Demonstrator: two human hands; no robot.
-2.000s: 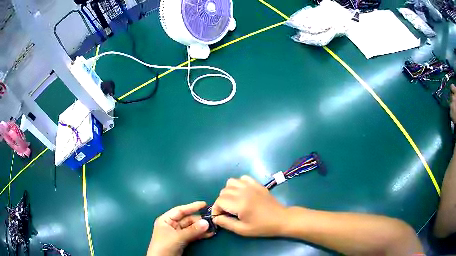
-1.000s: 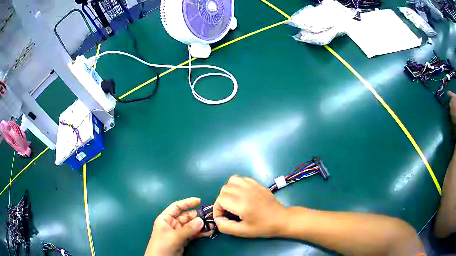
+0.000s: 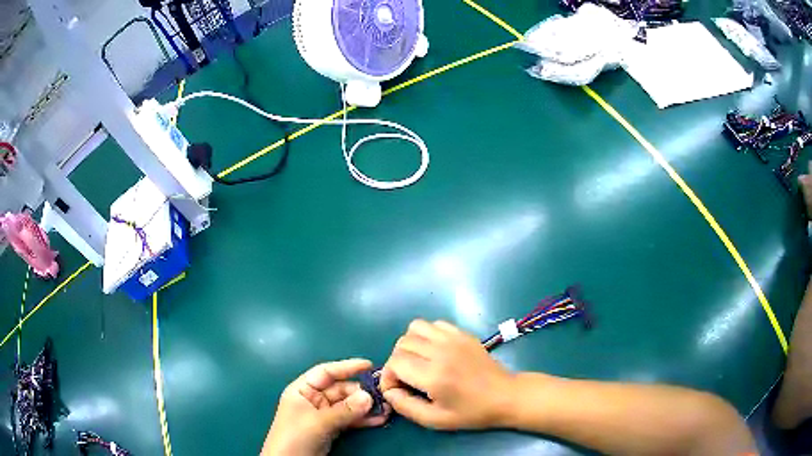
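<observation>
A wire harness (image 3: pixel 547 313) of thin black, red, yellow, blue and white wires runs out from under my right hand to the upper right. It has a white band (image 3: pixel 508 330) round it and a dark connector (image 3: pixel 582 307) at its far end. My left hand (image 3: pixel 322 403) holds a small black connector housing (image 3: pixel 372 383) between thumb and fingers, palm partly up. My right hand (image 3: pixel 438 374) is closed at the housing's right side, its fingertips on the wires there. The fingers hide most of the wires' near ends.
A white fan (image 3: pixel 362 40) with a coiled cord stands at the back. A blue box (image 3: pixel 158 267) and a pink fan (image 3: pixel 30 242) are left. Dark harnesses (image 3: pixel 34 396) lie far left and others (image 3: pixel 764 127) at right. Plastic bags (image 3: pixel 583 43) and a white sheet (image 3: pixel 690 64) lie top right. Another person's arm (image 3: pixel 799 356) is at the right edge.
The harness's far end has shifted slightly right and down, and its connector has turned. Both hands stay together at the housing, with small finger movements. The whole view has shifted slightly.
</observation>
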